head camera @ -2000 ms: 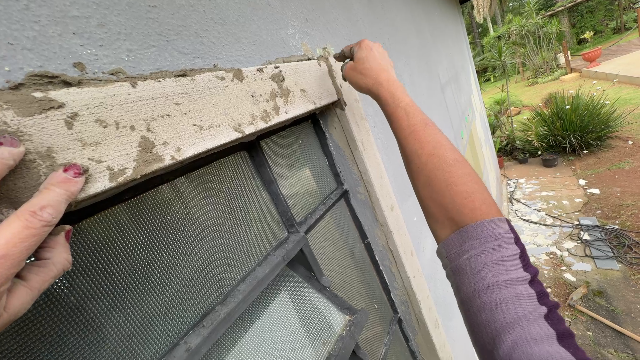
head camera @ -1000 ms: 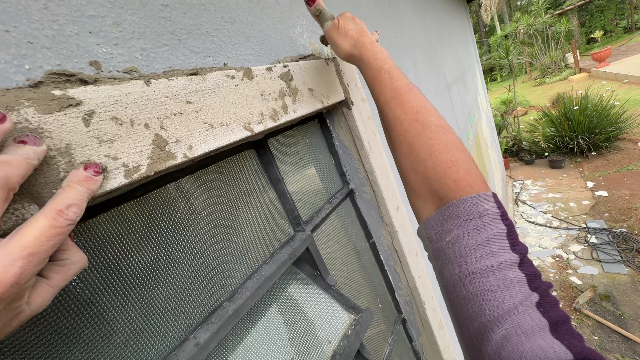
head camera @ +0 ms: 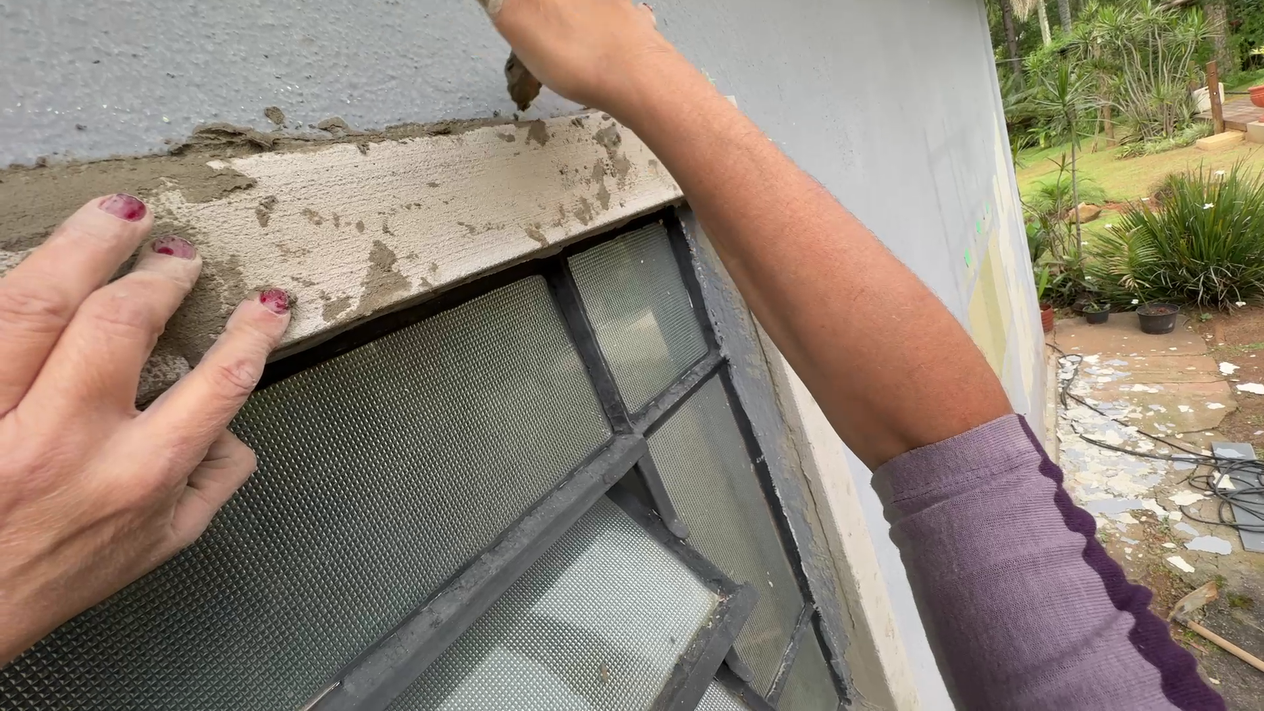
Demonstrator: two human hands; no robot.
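My left hand (head camera: pixel 128 395) lies at the left, its spread fingertips resting on the mortar-smeared, pale trim (head camera: pixel 444 197) above the window. Part of a rough grey surface shows beneath its fingers; what it is cannot be told. At the top edge, partly cut off, my right hand (head camera: pixel 583 44) is closed on a small tool (head camera: pixel 520 84) whose visible end is coated in mortar, just above the trim's upper edge. Wet grey mortar (head camera: pixel 212 143) lines the joint between trim and grey wall (head camera: pixel 326 59). Below is the dark metal window frame (head camera: pixel 494 553) with textured glass panes.
A tilted window pane (head camera: pixel 583 602) stands out below. Pale side trim (head camera: pixel 839 513) runs down the right side of the window. On the ground at right are a coiled black cable (head camera: pixel 1224 484), paint flakes, a wooden handle (head camera: pixel 1224 647), plant pots (head camera: pixel 1157 317) and a spiky bush (head camera: pixel 1185 237).
My right hand has moved left along the top of the trim, away from its right corner, with the tool still in it. My left hand remains on the trim.
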